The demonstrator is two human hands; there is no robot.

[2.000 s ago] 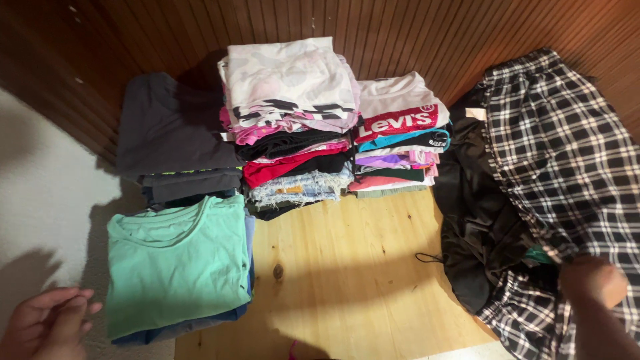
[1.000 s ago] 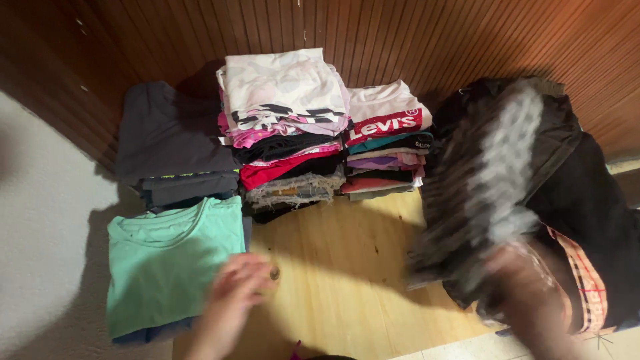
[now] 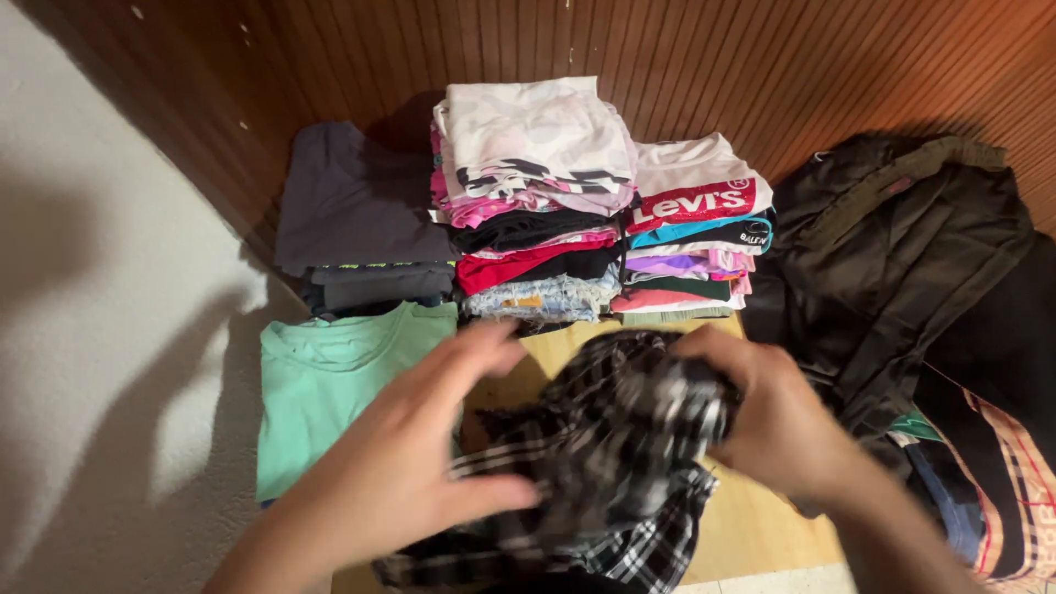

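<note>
A black-and-white plaid garment (image 3: pixel 610 445) hangs bunched over the front of the wooden surface, partly blurred. My right hand (image 3: pixel 767 404) grips its upper right part between thumb and fingers. My left hand (image 3: pixel 445 429) is beside its left side, thumb and fingers spread apart, with no cloth seen held between them. Just left of that hand lies a folded mint-green T-shirt (image 3: pixel 330 396), partly covered by my forearm. Behind the plaid cloth rises a tall stack of folded clothes with a white patterned one (image 3: pixel 528 132) on top.
A folded dark grey shirt (image 3: pixel 355 198) tops the back-left stack. A white Levi's T-shirt (image 3: pixel 701 177) tops another stack. Loose dark garments (image 3: pixel 899 264) are heaped at the right. Wood panelling (image 3: pixel 511 41) stands behind the pale wooden surface (image 3: pixel 742 528); a light wall (image 3: pixel 99 247) is at the left.
The plaid garment has moved from the heap at the right to the middle, in my right hand. Dark garments once under it now show. My left hand has come in from the far left.
</note>
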